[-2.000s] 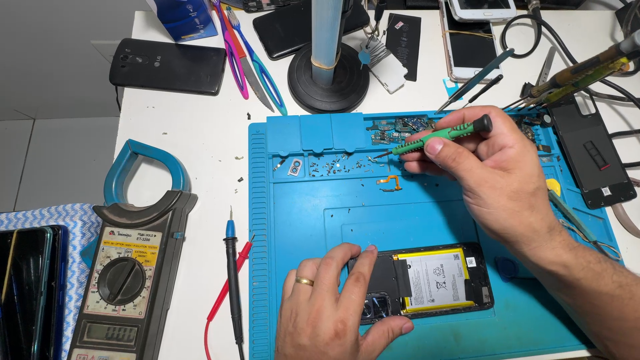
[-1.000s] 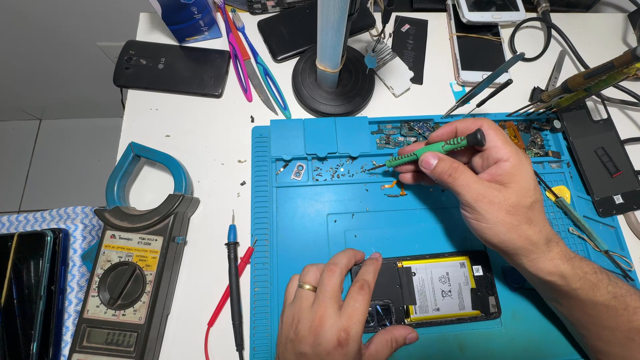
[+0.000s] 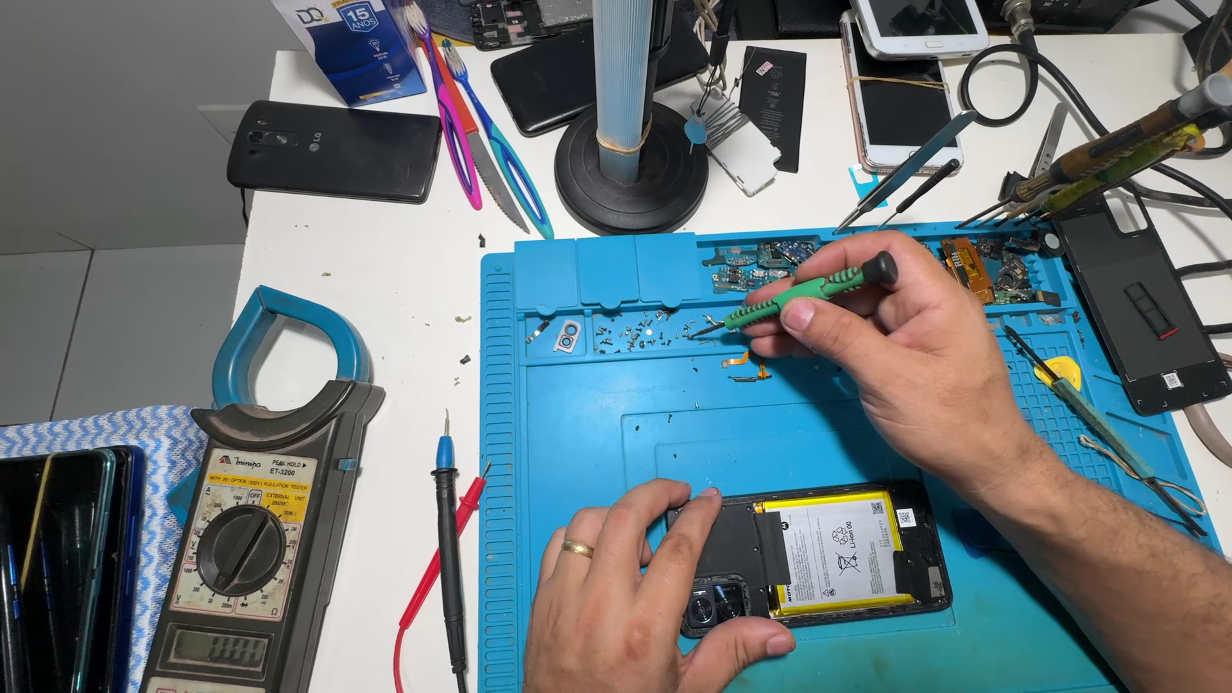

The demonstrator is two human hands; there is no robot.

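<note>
An opened smartphone (image 3: 739,529) lies on the blue silicone repair mat (image 3: 577,423), its battery (image 3: 837,553) and camera module exposed. My left hand (image 3: 626,587) spans the phone's camera end, fingers on the upper edge and thumb at the lower edge. My right hand (image 3: 885,337) holds a small green precision screwdriver (image 3: 794,296) between thumb and fingers, pointing left. Its tip is among loose small screws (image 3: 640,332) in a shallow compartment of the mat. An orange flex cable (image 3: 748,368) lies just below that compartment, near my right fingers.
A clamp meter (image 3: 250,549) and test probes (image 3: 448,549) lie left of the mat. Behind it are a round black stand base (image 3: 630,173), toothbrushes (image 3: 500,144) and a black phone (image 3: 335,152). Tweezers (image 3: 1107,423) and a back cover (image 3: 1145,308) are at right.
The screwdriver in my right hand has shifted left, its tip going from the right end of the screw compartment to farther in among the screws. My left hand remains on the phone.
</note>
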